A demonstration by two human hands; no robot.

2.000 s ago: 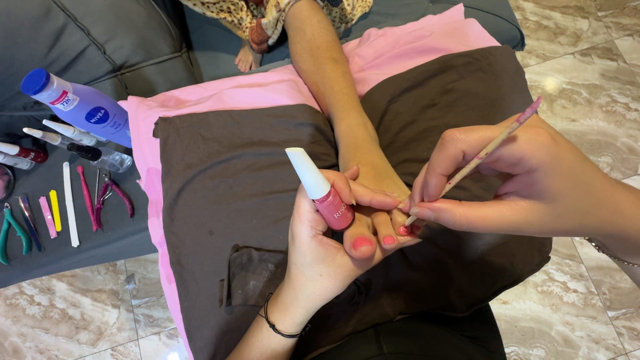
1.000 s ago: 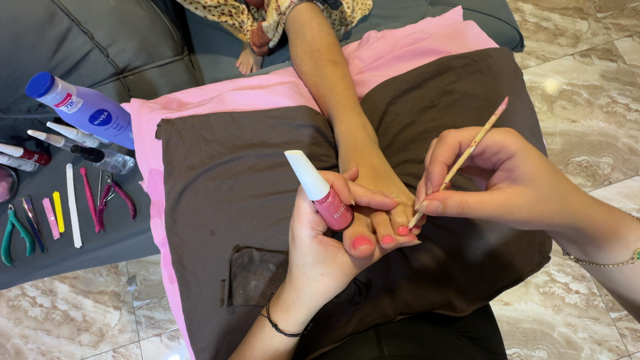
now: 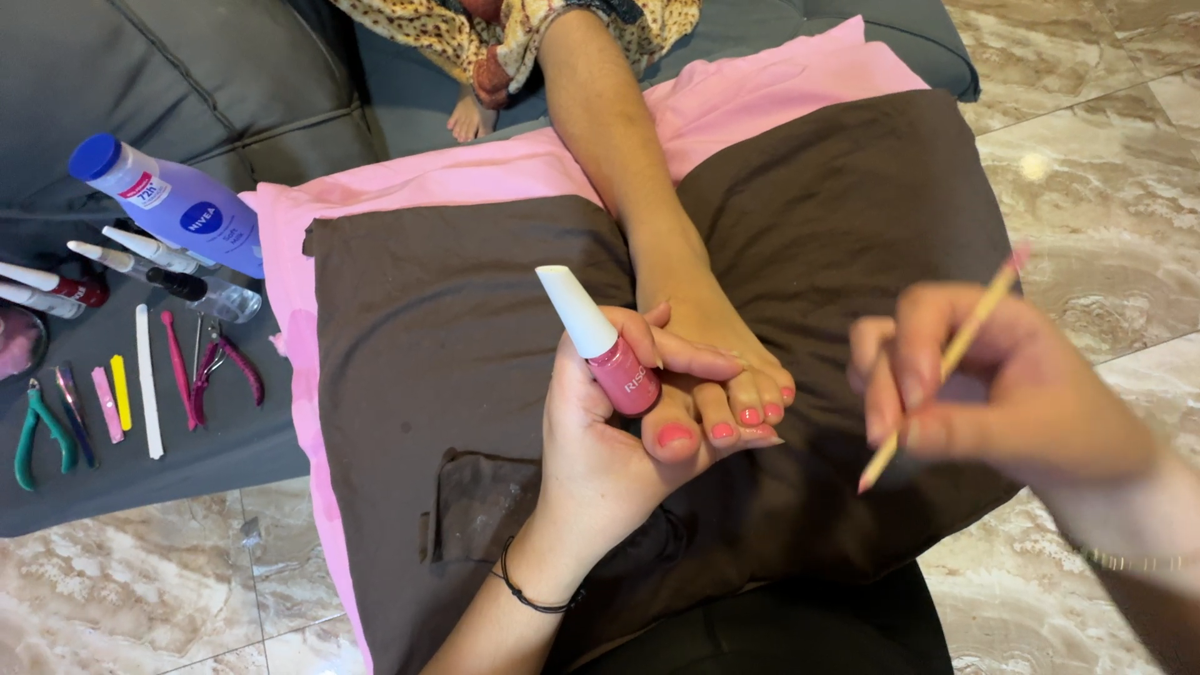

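My left hand (image 3: 609, 431) holds a Risqué-type bottle of pink nail polish (image 3: 623, 375) with a white cap, and its fingers also clasp the toes of another person's bare foot (image 3: 698, 309). Pink polish covers the toenails. To the right of the foot, clear of it, my right hand (image 3: 984, 384) pinches a thin wooden cuticle stick (image 3: 961, 347); both tips of the stick are pinkish. This hand is slightly blurred. The foot rests on a dark brown cloth (image 3: 450, 309) over a cushion.
On the grey seat at left lie a Nivea lotion bottle (image 3: 192, 202), several polish bottles (image 3: 80, 289), green nippers (image 3: 39, 436), magenta nippers (image 3: 230, 366), a white nail file (image 3: 148, 384), a yellow file (image 3: 121, 392) and a pink cuticle pusher (image 3: 176, 366). A pink cloth (image 3: 422, 173) edges the cushion.
My right hand has moved right, away from the toes, with the stick still in its fingers. My left hand keeps its place on the foot with the polish bottle.
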